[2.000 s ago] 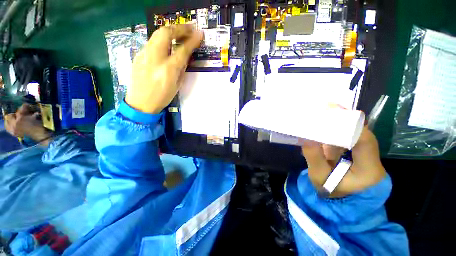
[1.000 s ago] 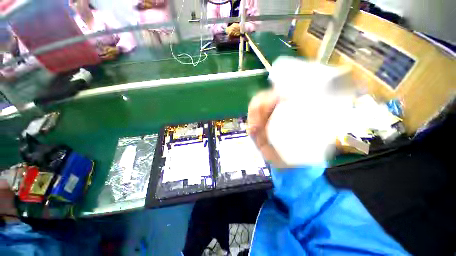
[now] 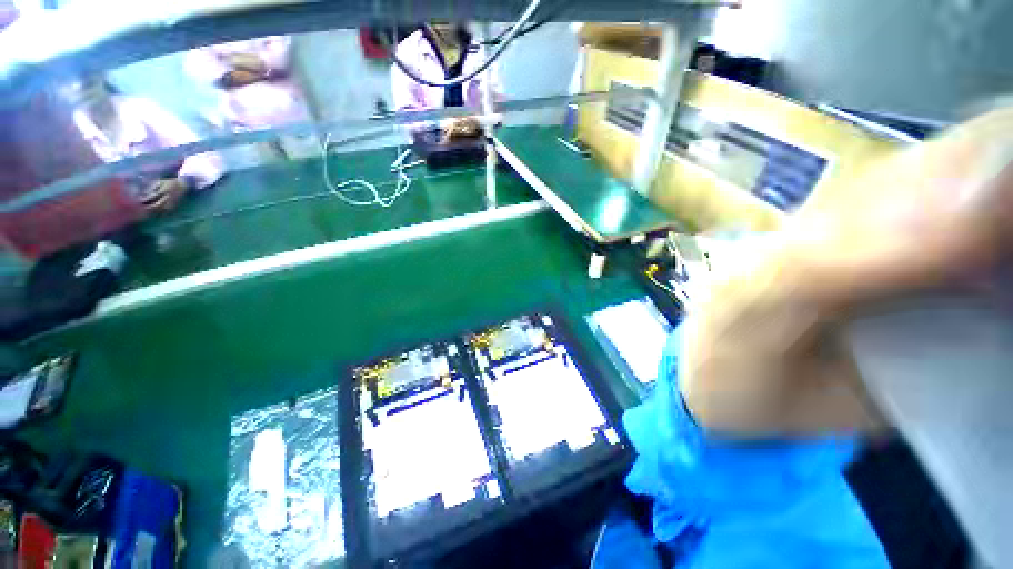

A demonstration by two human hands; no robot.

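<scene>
Two open tablet assemblies lie side by side on a black pad, the left tablet and the right tablet. Each shows a white area with circuit boards at its far end. My right hand is large and blurred close to the camera at the right, above and beyond the tablets, touching neither. A blurred pale grey-white surface is beside it; whether the hand grips it is unclear. My left hand is not in view.
A clear bag with a white strip lies left of the pad; a white sheet lies right. A blue box is bottom left. A rail, raised green shelf and wooden panel stand behind. People in pink sit across.
The view has lifted from the tablets towards the far side. My left hand has left the picture. My right hand has moved from the right tablet up to the right edge.
</scene>
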